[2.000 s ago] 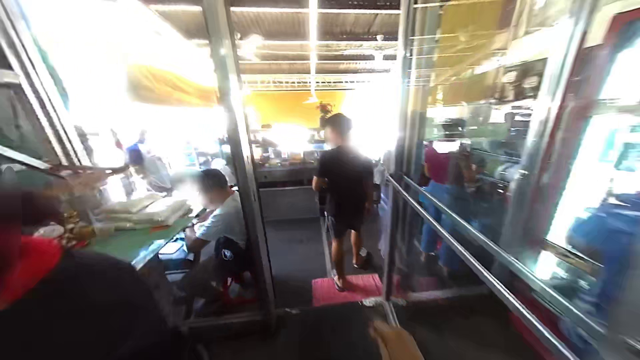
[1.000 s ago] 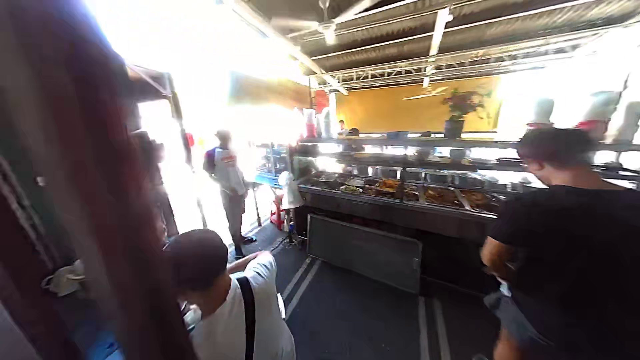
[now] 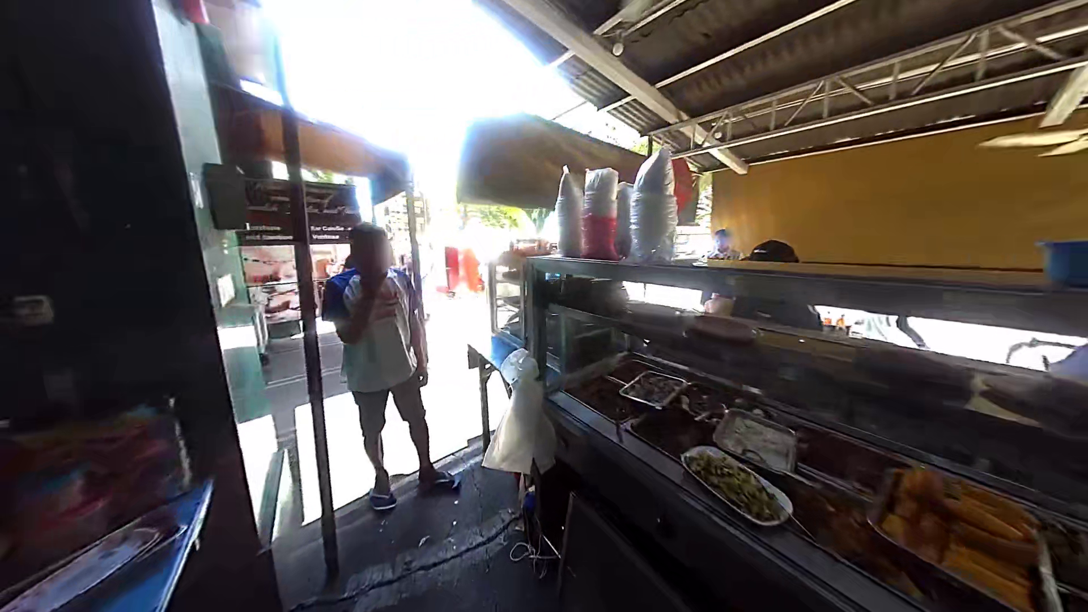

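Note:
Neither of my hands shows in the head view now. To the right runs a glass-fronted food counter (image 3: 680, 501) with trays of food in it. An oval dish of green food (image 3: 738, 484) lies near its front edge, left of a metal tray of golden-brown food (image 3: 956, 535). A foil tray (image 3: 755, 439) and a smaller foil tray (image 3: 653, 388) sit farther back. Several filled plastic bags (image 3: 653, 208) stand on top of the counter. A whitish plastic bag (image 3: 520, 425) hangs at the counter's left end.
A person (image 3: 381, 340) in a light shirt and shorts stands at the bright opening, beyond a thin dark post (image 3: 308, 340). A dark pillar (image 3: 119, 255) rises at the left, beside a blue-edged table (image 3: 183, 544). A cable (image 3: 534, 548) lies on the floor by the counter.
The view has moved far forward and turned left, nearer the food counter. The person in black and the seated person in white are out of view. A hand seen at the bottom two seconds ago is gone.

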